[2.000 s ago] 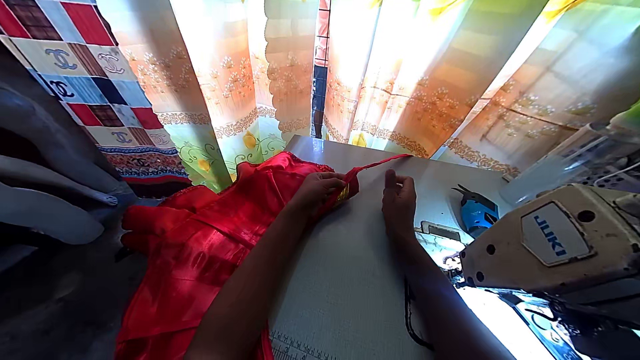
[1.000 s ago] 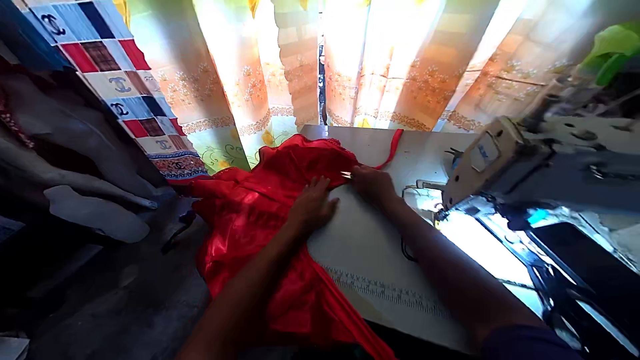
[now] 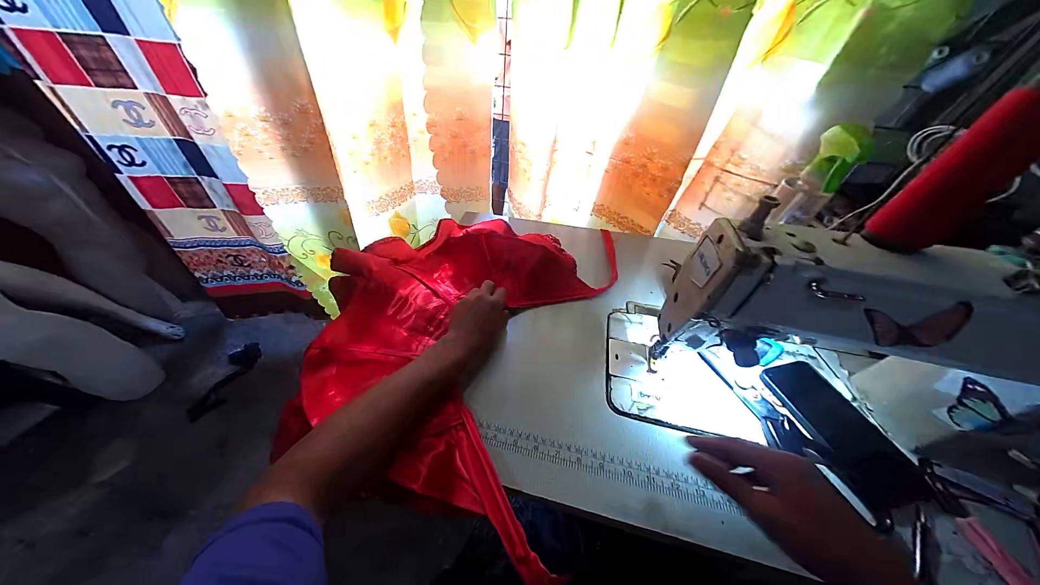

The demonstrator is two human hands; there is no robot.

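Observation:
A shiny red satin garment (image 3: 390,325) lies over the left part of the sewing table and hangs off its front edge. My left hand (image 3: 479,313) rests on it, fingers curled against the cloth; whether it pinches the fabric cannot be told. One narrow red strap (image 3: 605,264) curves over the tabletop at the back, and a long red band (image 3: 496,496) falls past the front edge. At lower right my right hand (image 3: 756,479) is over the table, blurred, with a small pale object at its fingers. The industrial sewing machine (image 3: 715,276) stands beyond it, its lamp lighting the needle area.
A black phone (image 3: 837,431) lies on the machine bed, near scissors and tools at the right. A printed ruler (image 3: 601,467) runs along the table's front. A red thread cone (image 3: 959,171) tops the machine. Curtains (image 3: 374,122) hang behind; mannequin parts (image 3: 73,341) stand left.
My right hand has left the garment and moved right, toward the front of the machine. My left hand stays on the red cloth. The view has turned somewhat.

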